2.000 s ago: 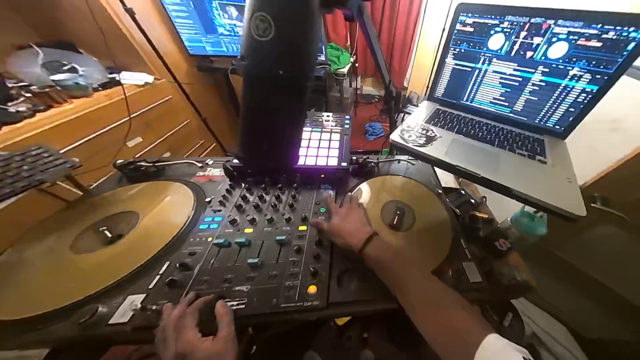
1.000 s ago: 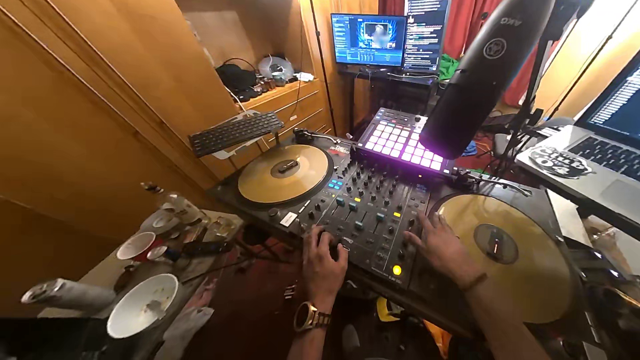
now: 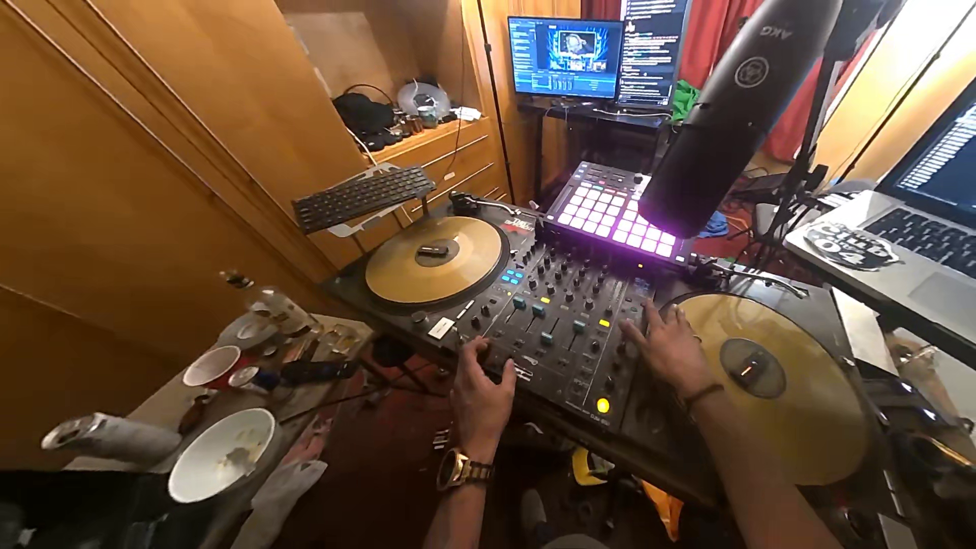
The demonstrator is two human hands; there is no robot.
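A black DJ mixer (image 3: 560, 335) with knobs and teal-capped faders lies between two turntables. My left hand (image 3: 484, 385), a gold watch on its wrist, rests at the mixer's front left edge, fingers spread. My right hand (image 3: 667, 343) touches the knobs at the mixer's right side with its fingertips, beside the right turntable's gold record (image 3: 808, 412). Another gold record (image 3: 465, 267) lies on the left turntable. Behind the mixer stands a lit pad controller (image 3: 610, 217), partly covered by a large black microphone (image 3: 732, 114). Neither hand grips an object.
A keyboard (image 3: 366, 197) stands on a raised support at the left. The low side table holds a white bowl (image 3: 221, 455), a red cup (image 3: 211, 367), a can (image 3: 114, 436) and a bottle (image 3: 278, 305). A laptop (image 3: 926, 267) is at the right; a monitor (image 3: 566, 59) stands behind.
The view has swung left and down since two seconds ago. My right hand stays near the mixer's right-hand knobs, and my left hand stays at its front edge.
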